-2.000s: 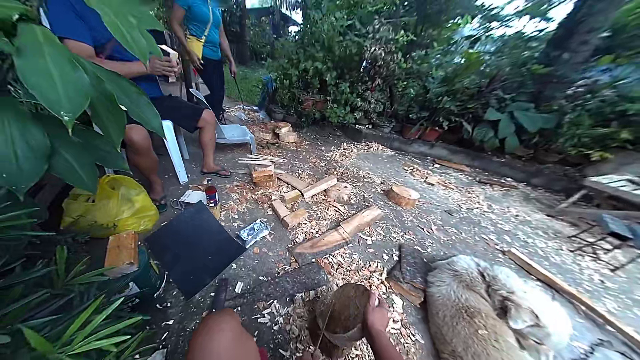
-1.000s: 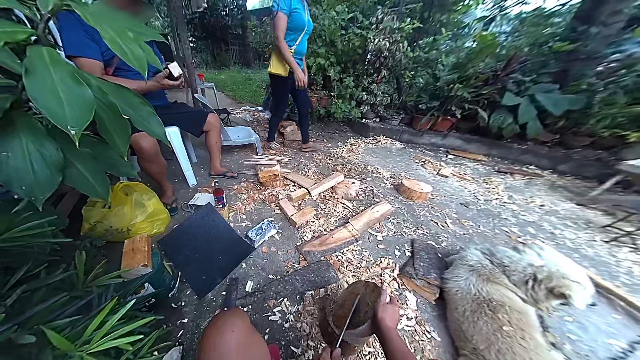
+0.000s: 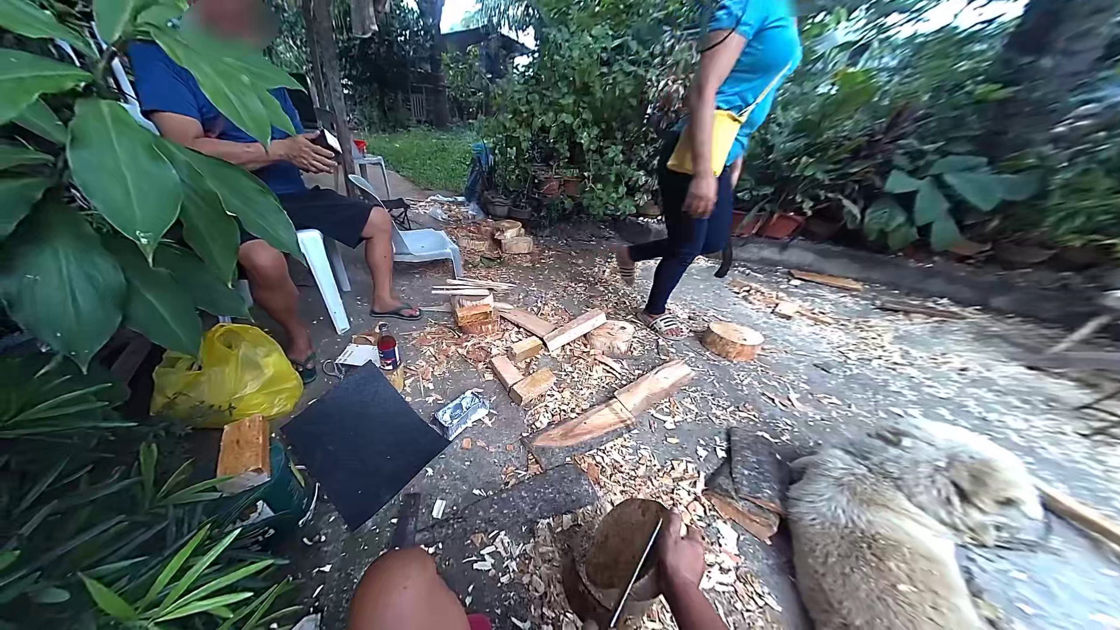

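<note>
At the bottom centre, a round brown wooden piece (image 3: 623, 547) leans over a wood block. My right hand (image 3: 681, 556) grips its right edge. Across its face slants a thin, light blade or rod (image 3: 637, 573), its upper end close to my right fingers. Only a sliver of my left hand (image 3: 591, 625) shows at the bottom edge, near the rod's lower end; its grip is hidden. Wood chips lie around the block. Beyond it, a long split piece of wood (image 3: 612, 416) rests on the ground.
A light-furred dog (image 3: 875, 516) lies at right, beside dark wood slabs (image 3: 757, 472). To the left are a black sheet (image 3: 363, 442), a foil-like packet (image 3: 461, 413) and a yellow plastic bag (image 3: 226, 376). One person sits at upper left; another, in blue, is mid-step beyond cut logs (image 3: 733, 341).
The person in blue has walked from the upper left toward the right. My right hand has stayed at the wooden piece's right edge. Less of my left hand shows than one second ago.
</note>
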